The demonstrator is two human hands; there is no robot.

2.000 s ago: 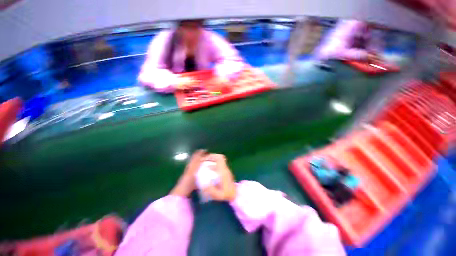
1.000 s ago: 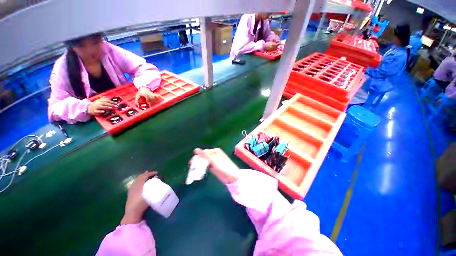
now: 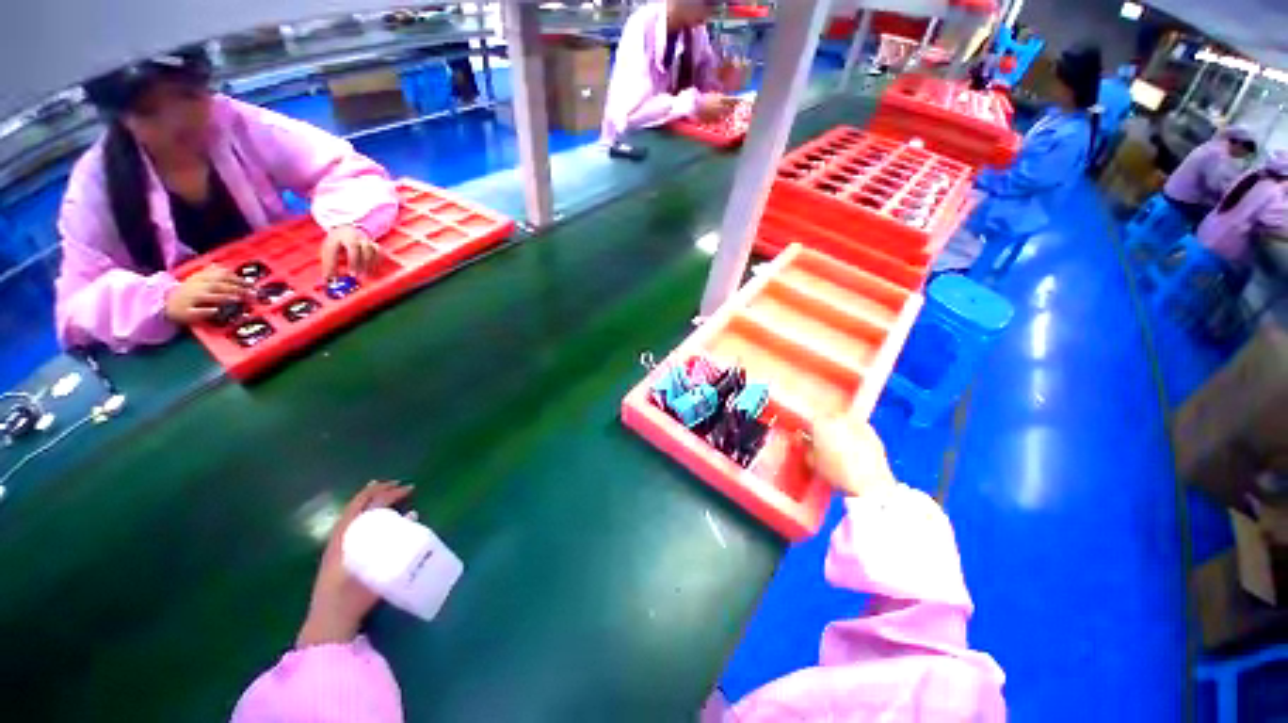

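My left hand (image 3: 346, 572) holds a white block or small bottle (image 3: 404, 564) above the green belt (image 3: 565, 565), at the lower left. The block is boxy with a rounded top and small dark print. My right hand (image 3: 842, 455) is over the near right end of the red compartment tray (image 3: 777, 511), beside a heap of binder clips (image 3: 718, 407), blue and black. The right fingertips are partly hidden at the compartment, and whether they hold anything is unclear.
Across the belt a person in pink works at a red grid tray (image 3: 466, 233) with dark units. White cables (image 3: 64, 424) lie at far left. Metal posts (image 3: 763, 156) rise from the belt. Stacked red trays (image 3: 876, 184) and a blue stool (image 3: 961, 318) stand at the right.
My right hand has moved right, from above the belt to the red tray; the white wipe it held no longer shows. My left hand still holds the white block. The view has shifted right.
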